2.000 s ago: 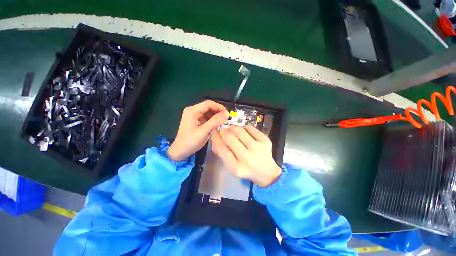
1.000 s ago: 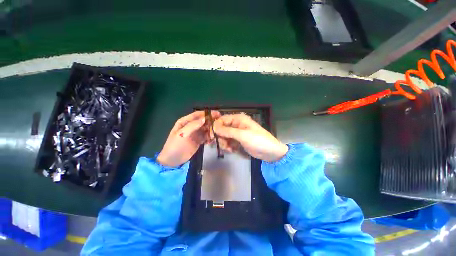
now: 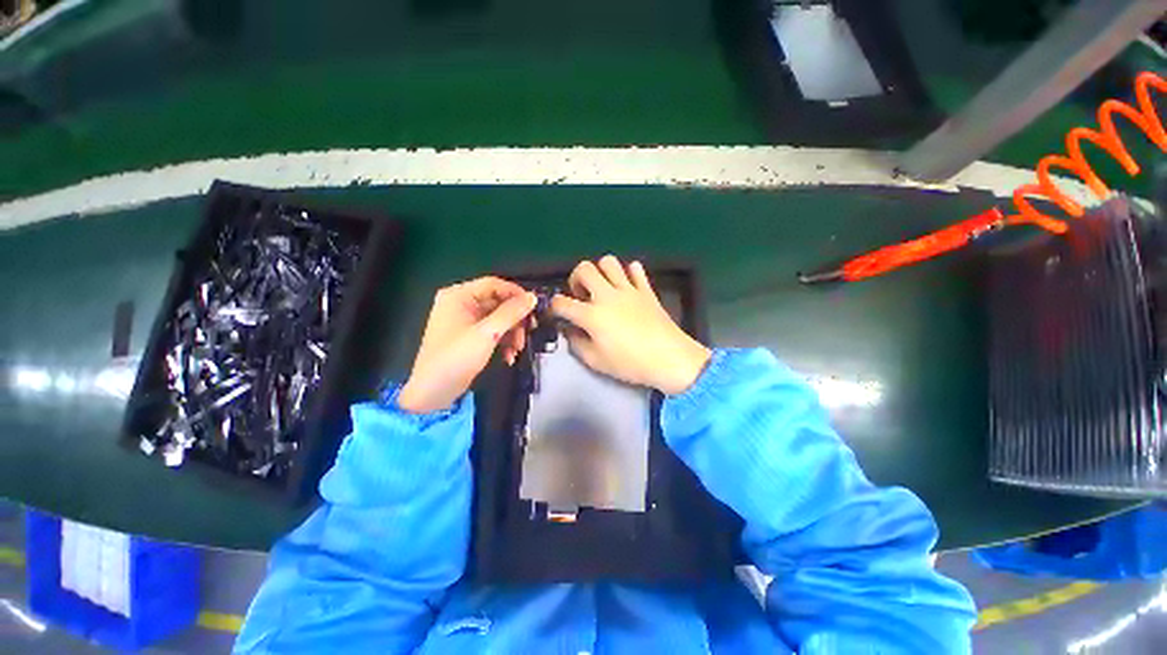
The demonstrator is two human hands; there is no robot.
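Observation:
An open device unit [image 3: 586,441] with a large silver-white rectangle lies in a black carrier tray [image 3: 602,553] in front of me. My left hand [image 3: 474,335] is at the unit's far left corner, thumb and fingertips pinched on a small dark flex cable [image 3: 543,302]. My right hand [image 3: 623,324] lies over the far end of the unit, its fingertips at the other side of the same small part. My hands cover most of the board end, so how the cable sits there is hidden.
A black parts bin [image 3: 349,335] heaped with dark and silver strips is at left. An orange air gun [image 3: 924,247] with coiled hose, ridged clear trays [image 3: 1072,365] and a grey metal bar [image 3: 1043,90] are at right. Another black tray [image 3: 896,113] with a unit is beyond the white strip.
The dark flex cable, held up between my hands a second ago, is now down at the unit's far left corner. My right hand has moved forward over the board end.

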